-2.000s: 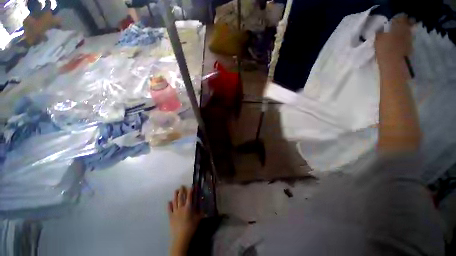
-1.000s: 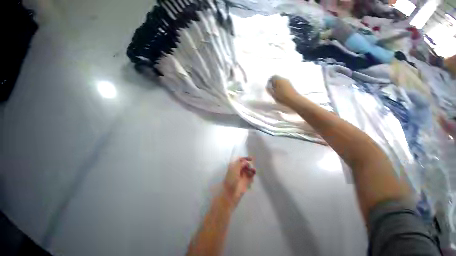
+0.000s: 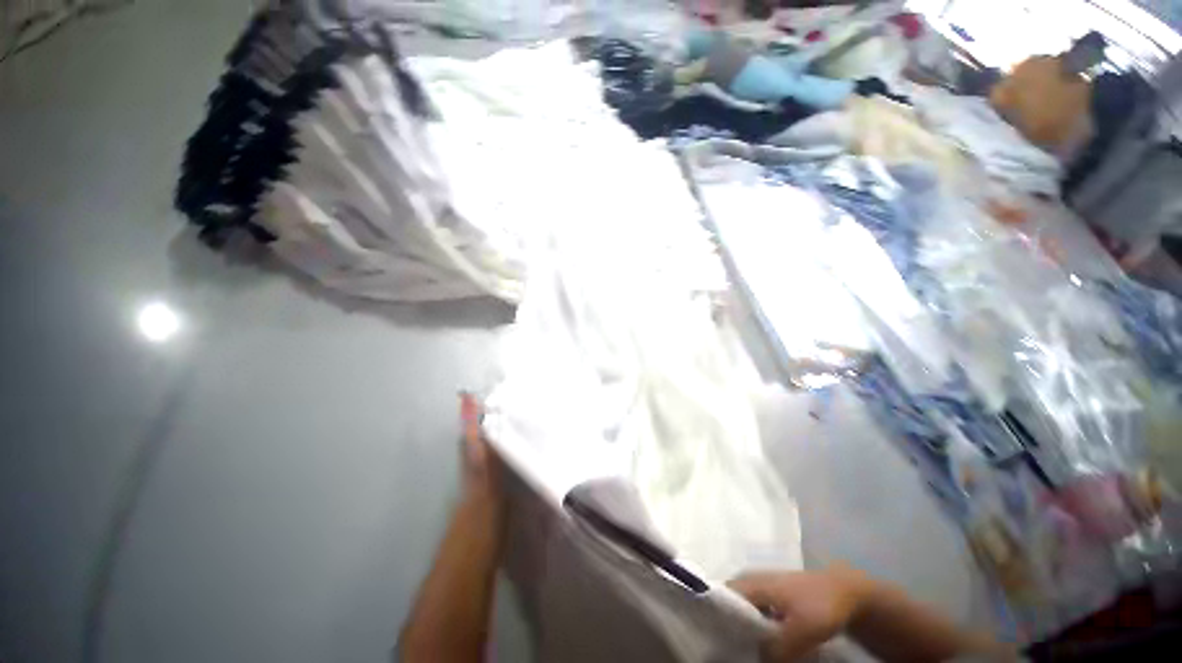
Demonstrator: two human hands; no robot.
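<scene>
A white shirt (image 3: 648,427) lies stretched from the pile toward me, its near end at the lower middle. A short grey-and-black strip (image 3: 642,541) shows in an opening of its cloth, perhaps at the collar; I cannot tell what it is. My left hand (image 3: 477,473) is at the shirt's left edge with fingers pointing away; the cloth partly hides it, so its grip is unclear. My right hand (image 3: 810,609) pinches the near right part of the shirt, its fingertips partly hidden at the cloth.
Fanned white shirts (image 3: 376,194) with black hangers (image 3: 240,143) lie at the upper left on the pale table (image 3: 259,479). Flat shiny bags (image 3: 810,259), blue cloth strips (image 3: 907,415), crumpled clear plastic (image 3: 1063,376) and a blurred pink item (image 3: 1095,505) lie right. Clothing heaps stand behind.
The view has swung from the right-hand side to the table. A white shirt now lies between my hands. My right hand has come from over the pile to the shirt's near end.
</scene>
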